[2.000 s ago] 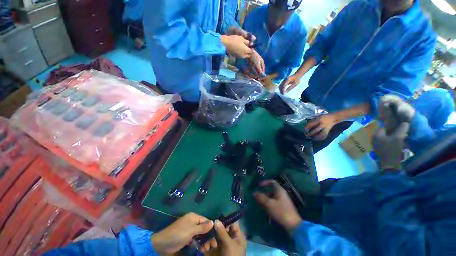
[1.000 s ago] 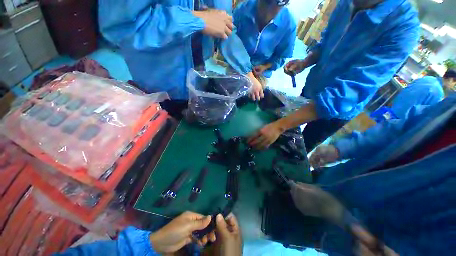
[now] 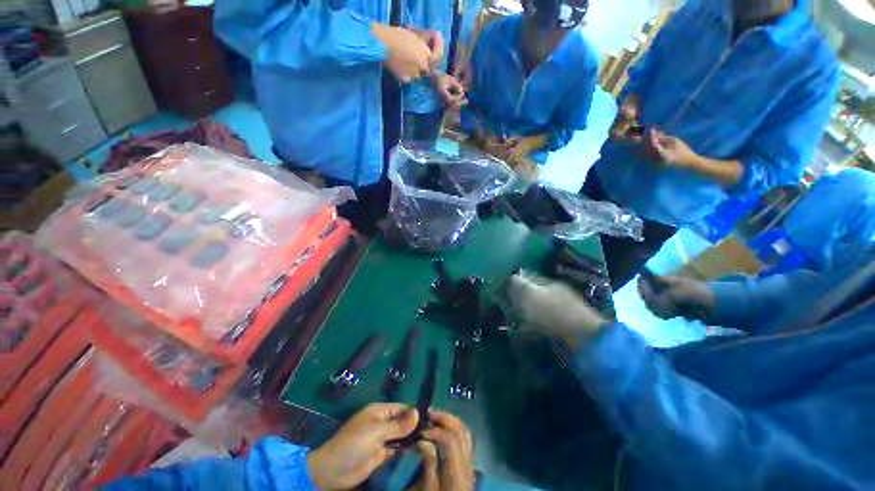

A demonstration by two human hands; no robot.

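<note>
My left hand [image 3: 360,446] and my right hand [image 3: 448,449] are together at the near edge of the table, both bare. They pinch a black watch strap [image 3: 428,391] between them; part of it stands up above the fingers. A tangled pile of black straps [image 3: 459,302] lies mid-table. Between the pile and my hands lie a few straps with silver ends, such as one at the left [image 3: 356,367], one beside it [image 3: 406,357] and some close together [image 3: 463,366].
Dark green table [image 3: 336,326]. Film-covered red trays [image 3: 288,288] are stacked at left. A clear bag of black parts [image 3: 432,197] and a second bag [image 3: 576,213] are at the far end. A neighbour's pale gloved hand [image 3: 552,305] reaches over the table from the right. People in blue smocks stand around.
The strap in my hands has turned from slanting to more upright. The neighbour's gloved hand has moved to the pile. The person at far right has drawn both hands back from the table.
</note>
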